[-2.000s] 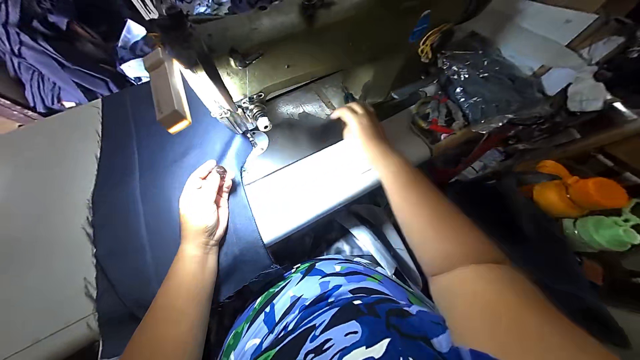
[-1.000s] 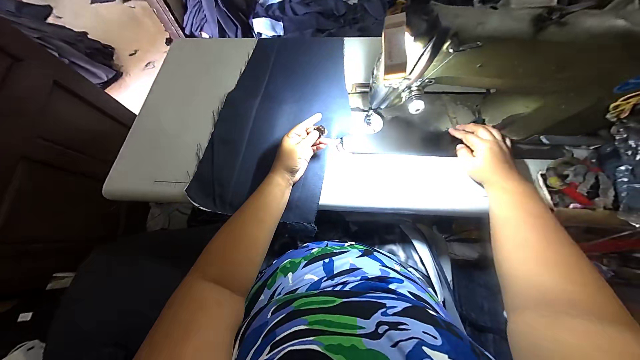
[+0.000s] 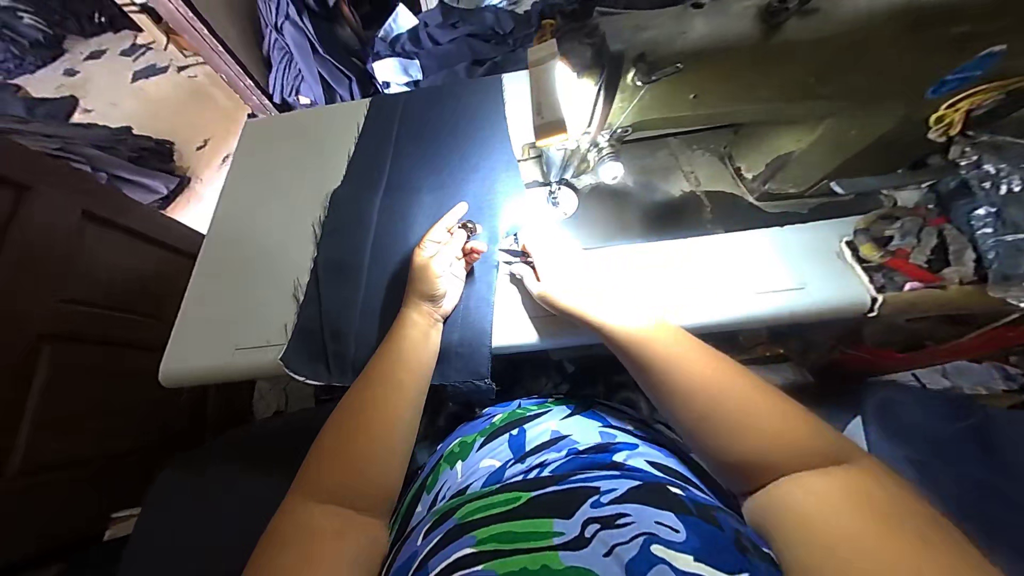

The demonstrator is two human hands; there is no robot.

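A dark navy cloth panel (image 3: 400, 176) with one frayed edge lies across the sewing machine table. Over it, palm up, is my left hand (image 3: 442, 268), its fingers closed around a small dark round object (image 3: 467, 230), perhaps a bobbin. My right hand (image 3: 540, 268) is beside the cloth's right edge, holding small thread snips (image 3: 516, 255) whose blades point left toward the left hand. Strong glare hides part of that hand. The sewing machine's presser foot (image 3: 554, 192) and a round plate stand just beyond both hands, under the lamp.
The sewing machine body (image 3: 720, 88) spans the upper right. A small box (image 3: 546, 92) is fixed by its head. Dark garments (image 3: 472, 48) are heaped behind the table (image 3: 264, 200). A tray of scraps (image 3: 904, 248) and a plastic bag (image 3: 996, 208) are at the right.
My right hand has moved left from the machine bed to the cloth's edge, near my left hand, and now holds snips. My left hand stays over the cloth. The view has shifted.
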